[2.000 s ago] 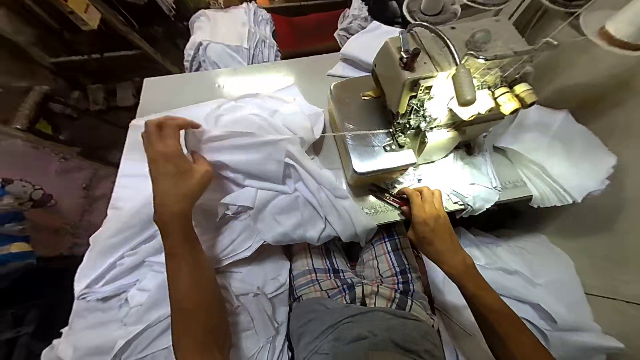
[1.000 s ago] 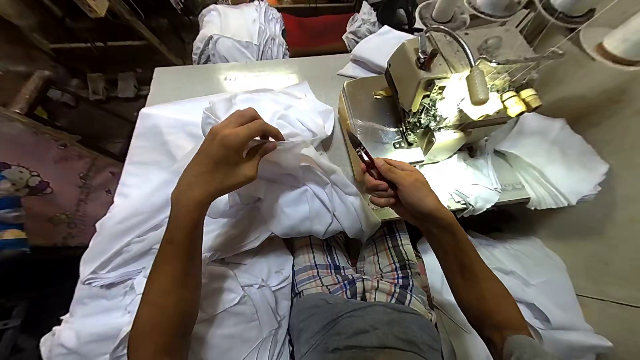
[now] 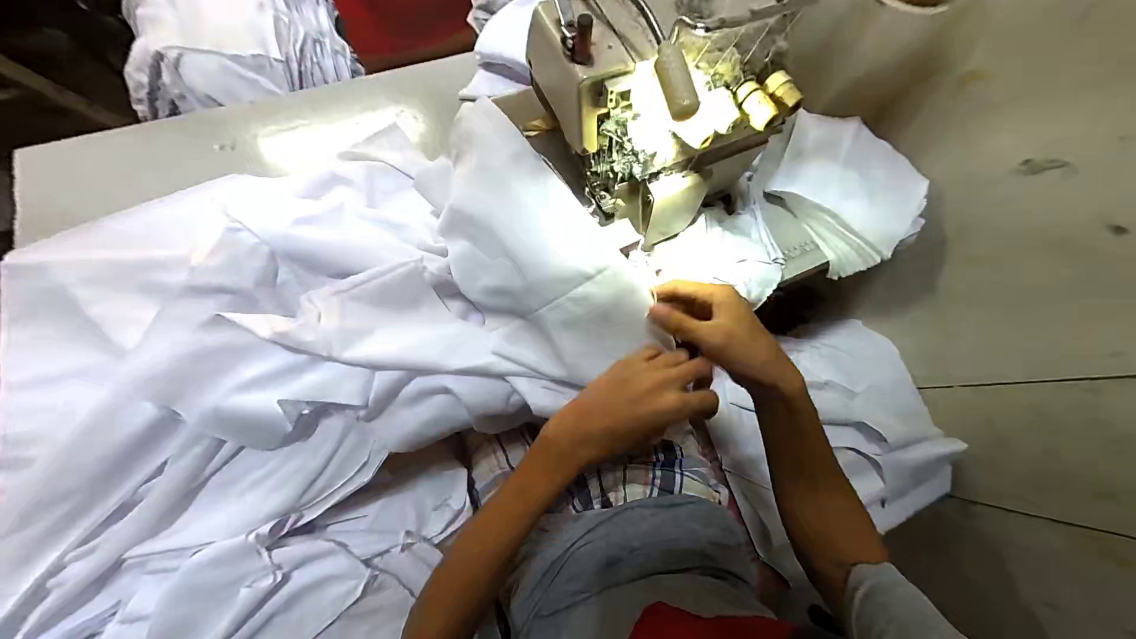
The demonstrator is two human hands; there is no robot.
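Note:
White fabric pieces (image 3: 337, 328) lie in a loose heap over the table, and one panel (image 3: 532, 240) reaches up to the presser area of an overlock sewing machine (image 3: 581, 89). My right hand (image 3: 719, 333) pinches the right edge of this panel between thumb and fingers, just below the machine's lit needle area. Beside it, closer to my lap, my left hand (image 3: 635, 395) is on the lower edge of the fabric with fingers bent; whether it grips the cloth is hard to tell. The scissors seen earlier are not visible.
A lamp (image 3: 676, 80) on a bent neck lights the machine. Stacked white pieces (image 3: 843, 186) hang at the table's right end, and more white cloth (image 3: 834, 408) lies to the right of my lap. Another white pile (image 3: 222, 53) stands behind the table (image 3: 115, 169).
My left hand has moved right, from the middle of the heap to beside my right hand. My right hand held red-handled scissors earlier and now pinches fabric. A panel now covers the machine's plate. The view has shifted.

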